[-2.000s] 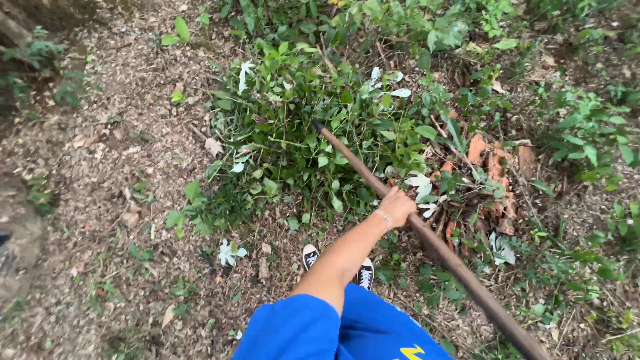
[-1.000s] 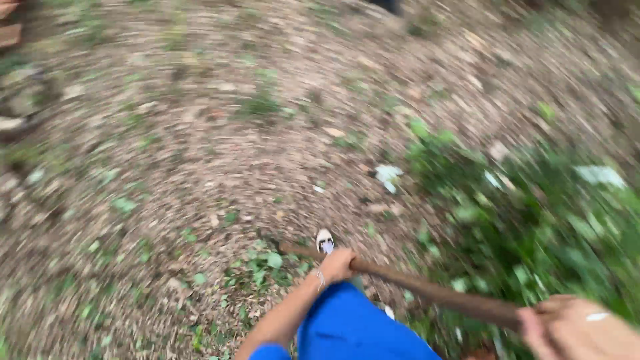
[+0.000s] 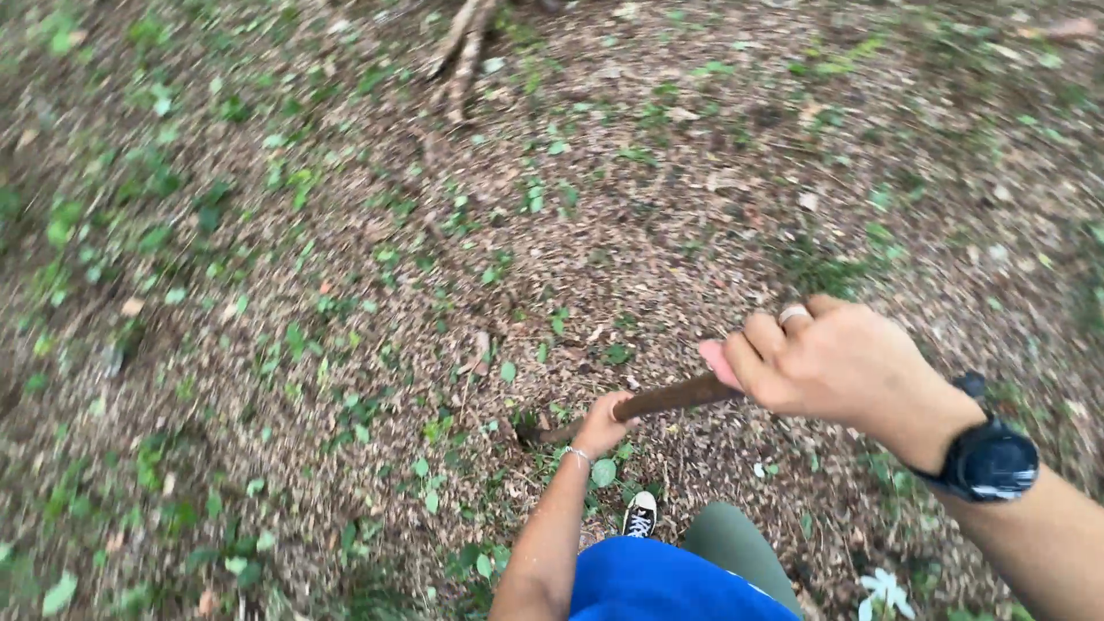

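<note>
A long wooden handle slants across the lower middle of the view, its far end low over the leaf litter. My left hand, with a thin bracelet at the wrist, is closed around it nearer that far end. Higher on the handle, my right hand grips it; it has a ring and a black watch on the wrist. A small dark part shows at the handle's far end, too blurred to name. One black-and-white sneaker stands just below the handle.
Dry leaves and small green seedlings cover the ground. A root or fallen branch lies at the top. A pale, lobed leaf lies at the lower right, and a grassy tuft grows beyond my right hand.
The view has swung away from the leafy pile and reddish wood pieces seen two seconds ago. My right hand, not visible then, is now on the handle, higher in view than one second ago.
</note>
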